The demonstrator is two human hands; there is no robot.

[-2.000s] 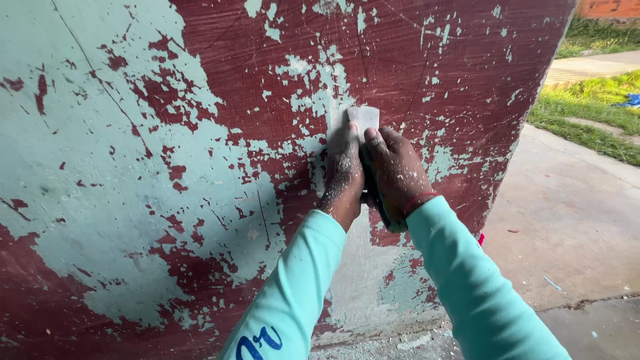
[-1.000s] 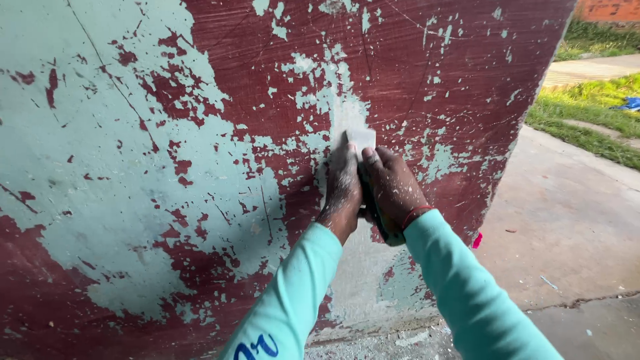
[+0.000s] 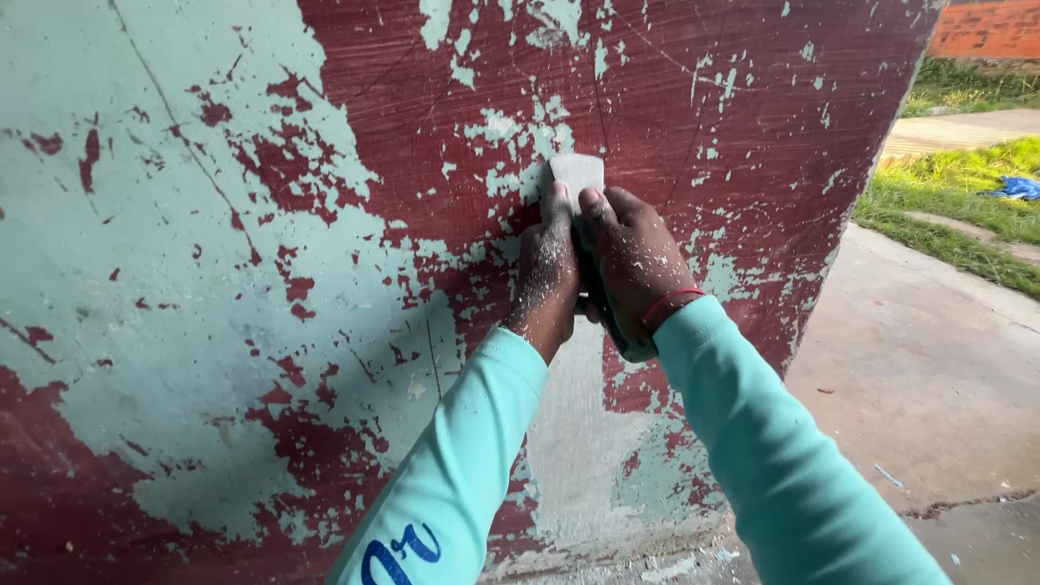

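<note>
Both my hands grip one scraper with a broad metal blade (image 3: 578, 172) and a dark handle. My left hand (image 3: 549, 264) holds its left side, thumb up on the blade. Around the handle closes my right hand (image 3: 638, 256), its thumb also on the blade; the handle's end shows below the palm. The blade's edge lies at the wall (image 3: 390, 89), whose dark red paint is flaked and shows pale green. Below my hands runs a scraped pale grey strip (image 3: 573, 422). Paint flecks dot both hands.
The wall ends at a vertical edge on the right. Beyond it lie a cracked concrete floor (image 3: 918, 341), grass (image 3: 934, 191), a blue item (image 3: 1016, 188) and an orange brick wall (image 3: 987, 31). Paint chips lie along the wall's foot (image 3: 691, 561).
Both hands have stayed on the scraper. They moved a little down the wall between the first frame and the second, and are slightly higher again now.
</note>
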